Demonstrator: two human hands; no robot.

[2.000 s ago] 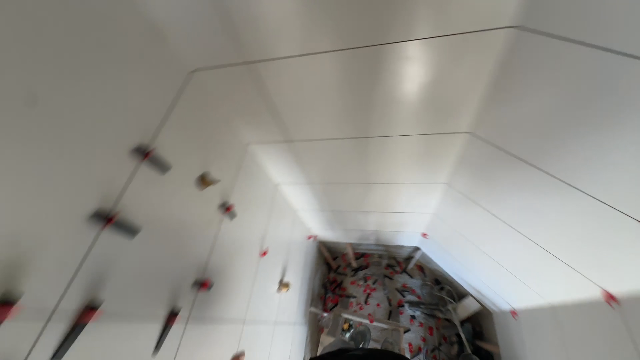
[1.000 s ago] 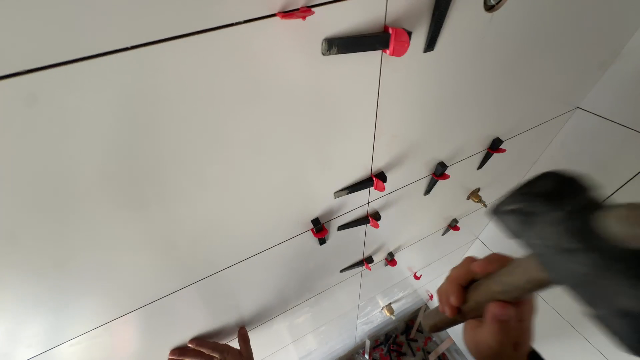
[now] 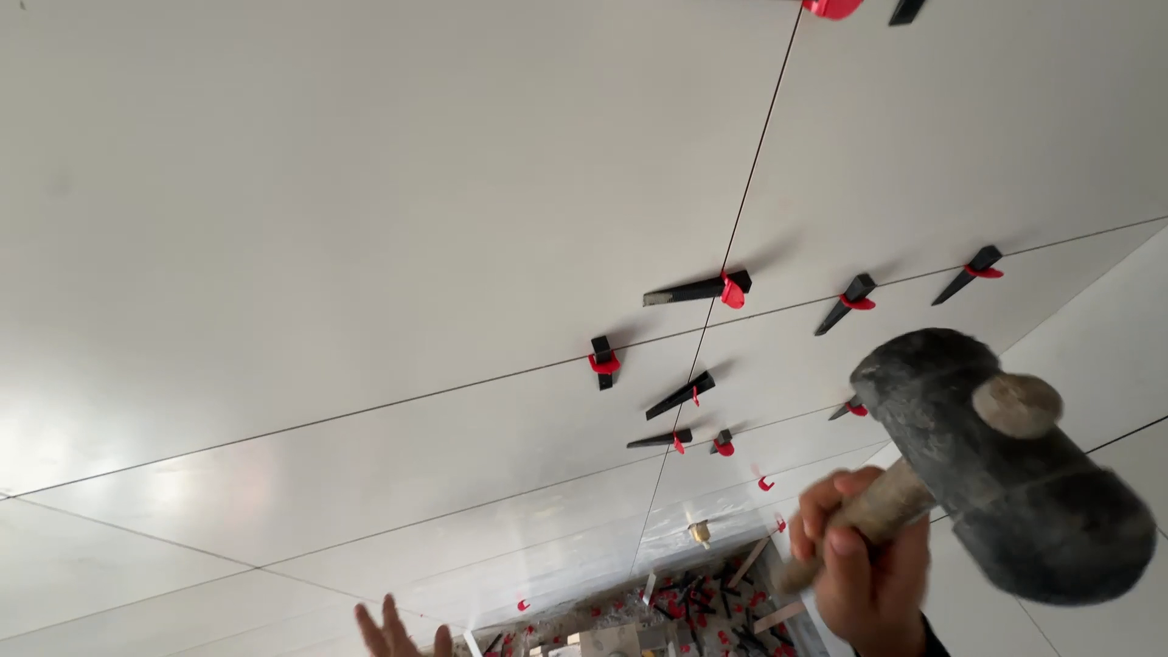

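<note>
My right hand (image 3: 862, 566) grips the wooden handle of a black rubber mallet (image 3: 1004, 465), its head raised at the right in front of the tiled wall. At the bottom edge, my left hand (image 3: 397, 630) is partly in view, fingers spread, holding nothing that shows. Black tile levelling wedges sit through red clips along the joints of large pale wall tiles (image 3: 456, 228). One wedge (image 3: 684, 290) crosses the upright joint. Another wedge (image 3: 600, 363) stands in a red clip on the long joint, left of the crossing. More wedges (image 3: 849, 303) are further right.
Loose black wedges and red clip pieces (image 3: 703, 602) litter the floor at the bottom, beside wood strips (image 3: 748, 561). A brass fitting (image 3: 700, 533) sticks out of the lower wall. Another tiled wall (image 3: 1086, 338) adjoins at the right.
The view has swung from the wider tiled space to the wedges nearby. Both hands and the mallet, unseen two seconds ago, have come into view.
</note>
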